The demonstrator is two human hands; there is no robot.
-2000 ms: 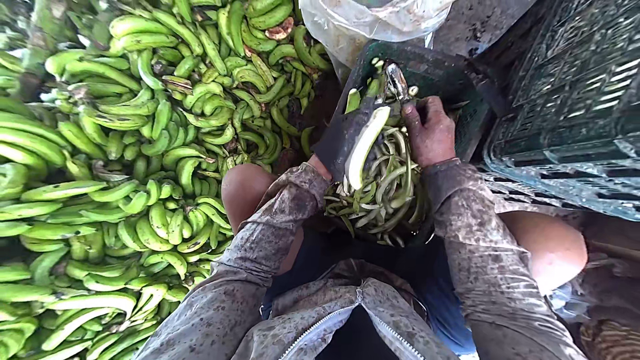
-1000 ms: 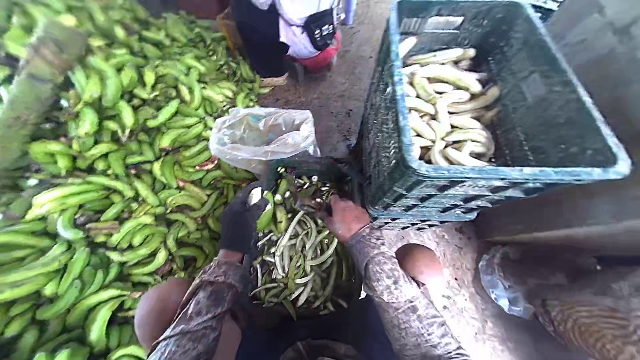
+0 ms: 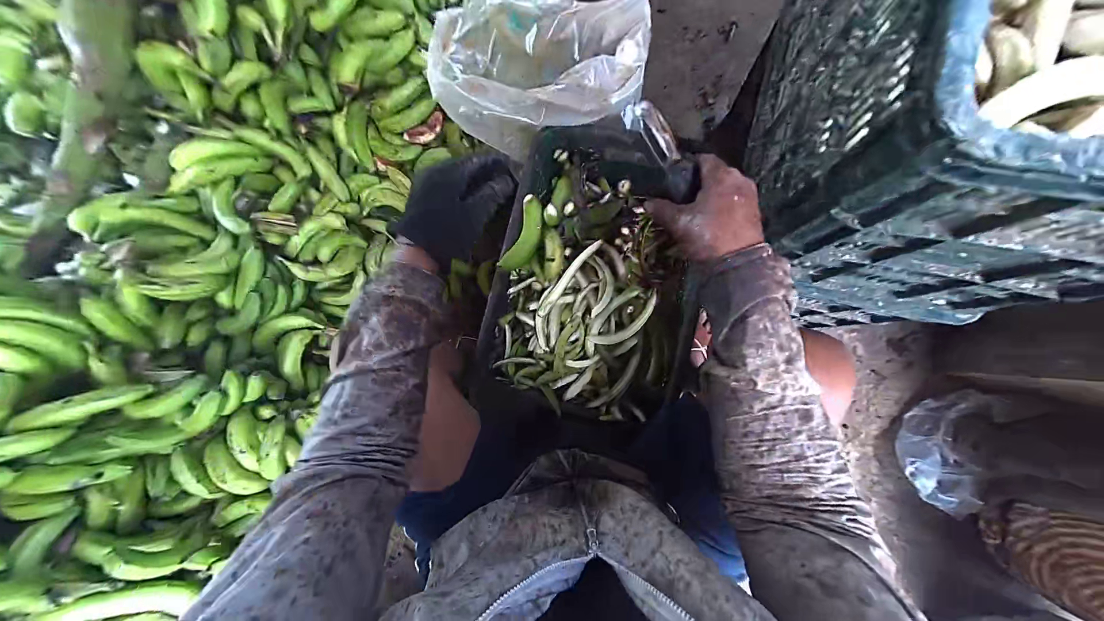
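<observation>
My left hand [image 3: 457, 207], in a dark glove, is at the left rim of a dark plastic crate [image 3: 496, 319] between my knees; its fingers are partly hidden and I cannot tell whether it holds anything. My bare right hand [image 3: 711, 211] grips the black handle of a metal-bladed hand tool [image 3: 657, 134] above the crate's far right corner. Inside the crate lie many strips of green banana peel [image 3: 573, 328], with a few green bananas [image 3: 524, 233] near the left side.
A large heap of green bananas [image 3: 207, 302] covers the ground on my left. Beyond the crate stands a clear plastic bag [image 3: 539, 69]. At the right rises a green slatted crate [image 3: 914, 198] holding peeled bananas [image 3: 1052, 86]. A crumpled plastic bag [image 3: 940, 448] lies lower right.
Two seconds ago a partly peeled banana was in my left hand; it is not seen there now. My left hand has moved to the crate's left rim. The view has swung and come back.
</observation>
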